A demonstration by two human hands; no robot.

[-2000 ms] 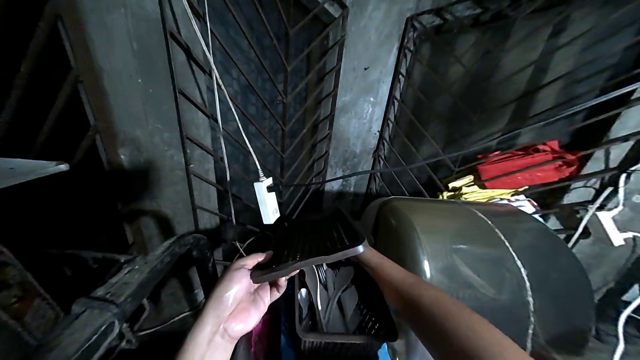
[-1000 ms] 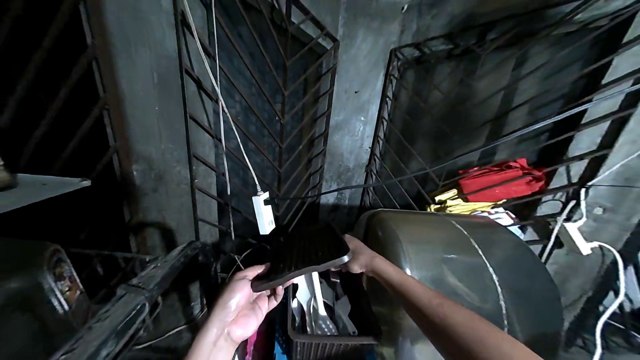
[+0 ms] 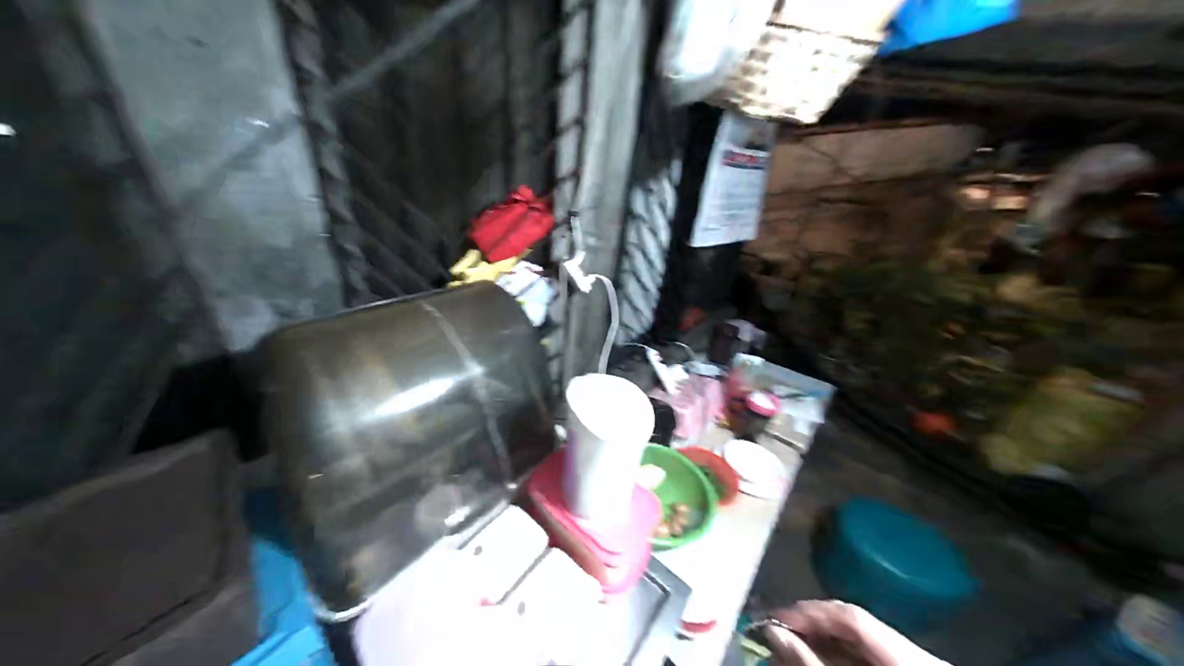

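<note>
My right hand [image 3: 837, 634] shows at the bottom edge, right of centre, beside the table's edge and blurred. A small thing lies at its fingertips, too blurred to name, and whether the fingers grip it is unclear. My left hand is out of view. Up and to the left of the hand, a green plastic bowl [image 3: 689, 481] holds small roundish items. A white cylindrical container [image 3: 606, 453] stands on a pink plastic container [image 3: 601, 546] at that bowl's left.
A large glossy rounded drum [image 3: 407, 416] fills the left middle. An orange bowl [image 3: 714, 474] and a white bowl [image 3: 754, 467] stand behind the green one. A teal plastic stool or basin [image 3: 893, 564] is on the floor. A woven basket [image 3: 800, 65] hangs overhead.
The view has swung far to the right. Both hands held a dark lid or tray over a utensil basket earlier; now only my right hand shows, away from it.
</note>
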